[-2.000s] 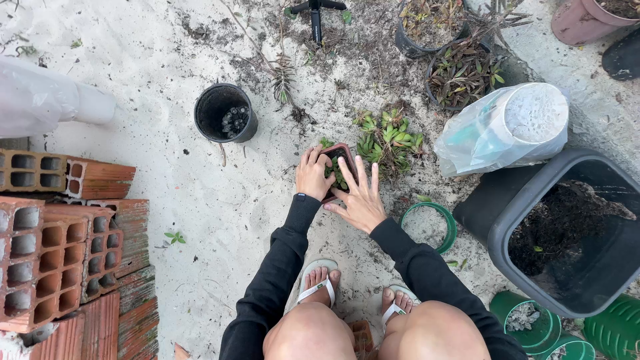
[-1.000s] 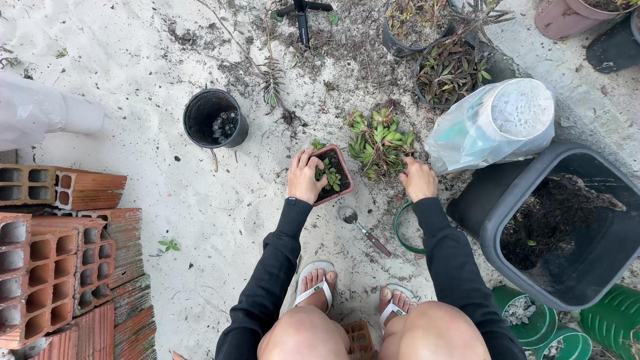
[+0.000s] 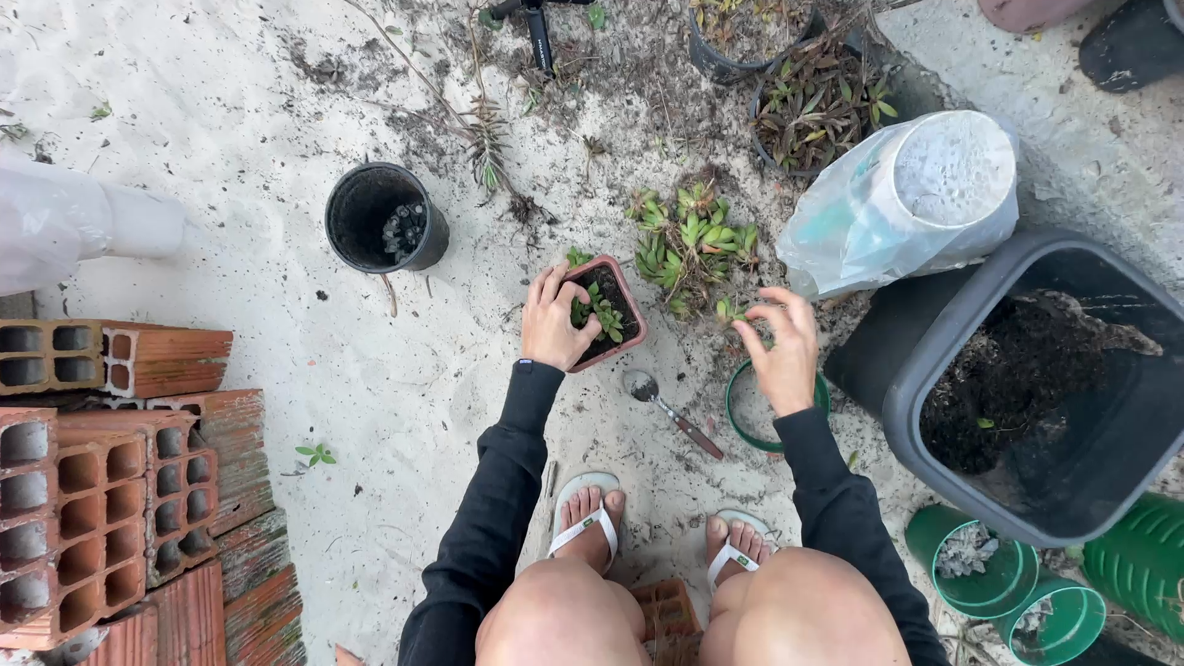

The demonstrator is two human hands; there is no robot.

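Observation:
My left hand (image 3: 555, 322) rests on the left rim of a square reddish-brown plastic pot (image 3: 633, 305), its fingers at a small green plant (image 3: 601, 313) standing in dark soil. To the right of the pot, my right hand (image 3: 784, 350) pinches a small green plant sprig (image 3: 729, 309) between thumb and fingertips. Just above that sprig, a clump of leafy green plants (image 3: 694, 242) lies on the sand. Below the pot lies a spoon with a wooden handle (image 3: 689, 427). A green plastic ring or pot rim (image 3: 740, 416) is partly hidden by my right hand.
Hollow clay bricks (image 3: 102, 518) are stacked at left. A black pot (image 3: 384, 222) holds dark lumps. On the right stand a wrapped white container (image 3: 953, 171), a big grey bin (image 3: 902, 407) with soil and green pots (image 3: 971, 569). Potted plants (image 3: 819, 111) and a black tripod-like stand (image 3: 538, 37) are above.
My right hand was over the square pot two seconds ago, then by the right side of the plant clump. It now holds a sprig below the clump. My left hand stays at the pot.

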